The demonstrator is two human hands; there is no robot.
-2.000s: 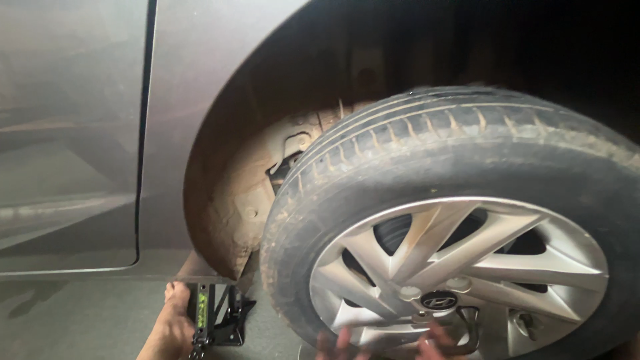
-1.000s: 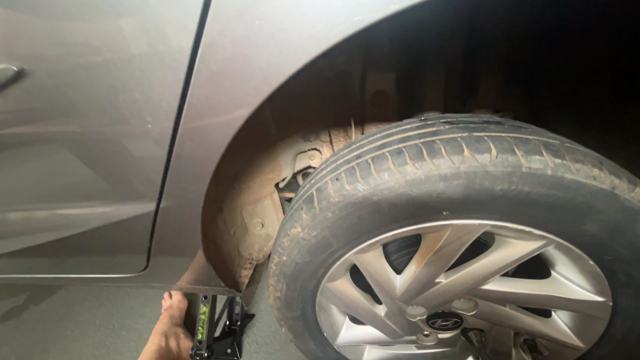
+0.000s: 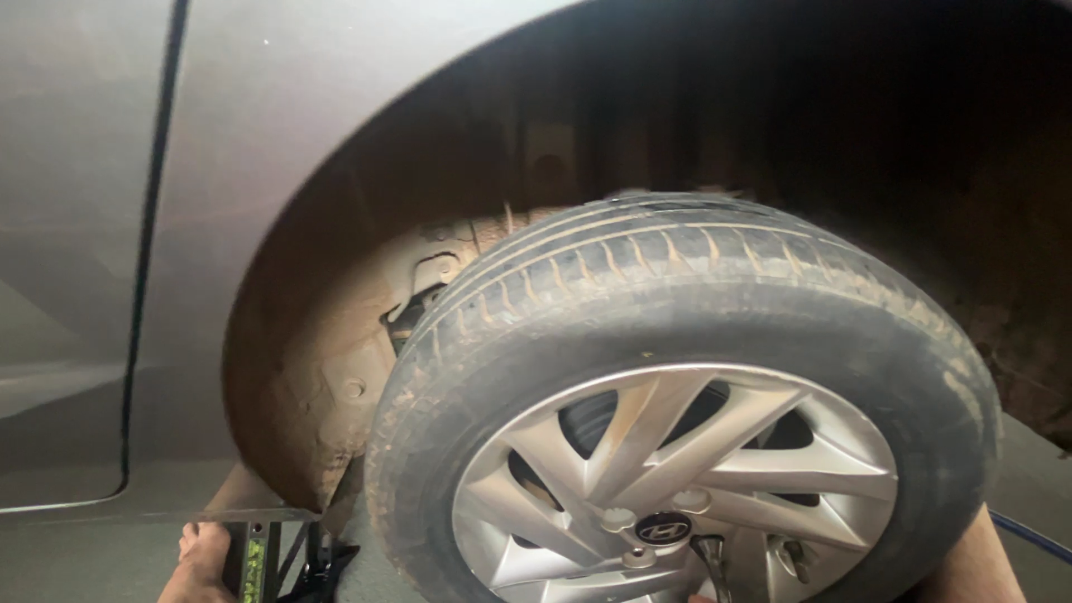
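A silver multi-spoke alloy wheel [image 3: 544,448] with a dusty black tyre [image 3: 670,322] stands in the wheel arch of a grey car. Around its Hyundai centre cap [image 3: 664,528] are several lug positions. The head of a metal wrench [image 3: 710,557] rests at the one to the lower right of the cap, its shaft running down out of the frame. Beside the shaft, a fingertip, seemingly of my right hand [image 3: 700,598], shows at the bottom edge; its grip is hidden. My left hand is out of view.
At the lower left, a black scissor jack [image 3: 318,563] with a green-marked bar [image 3: 253,565] stands under the car's sill, close to a bare foot [image 3: 203,557]. Bare skin [image 3: 981,561] shows right of the tyre, near a blue hose or cable [image 3: 1034,534]. The fender [image 3: 276,109] overhangs the wheel.
Two seconds ago both hands were in front of the lower rim with fingers spread. Now only a fingertip beside the wrench shows. The view has shifted.
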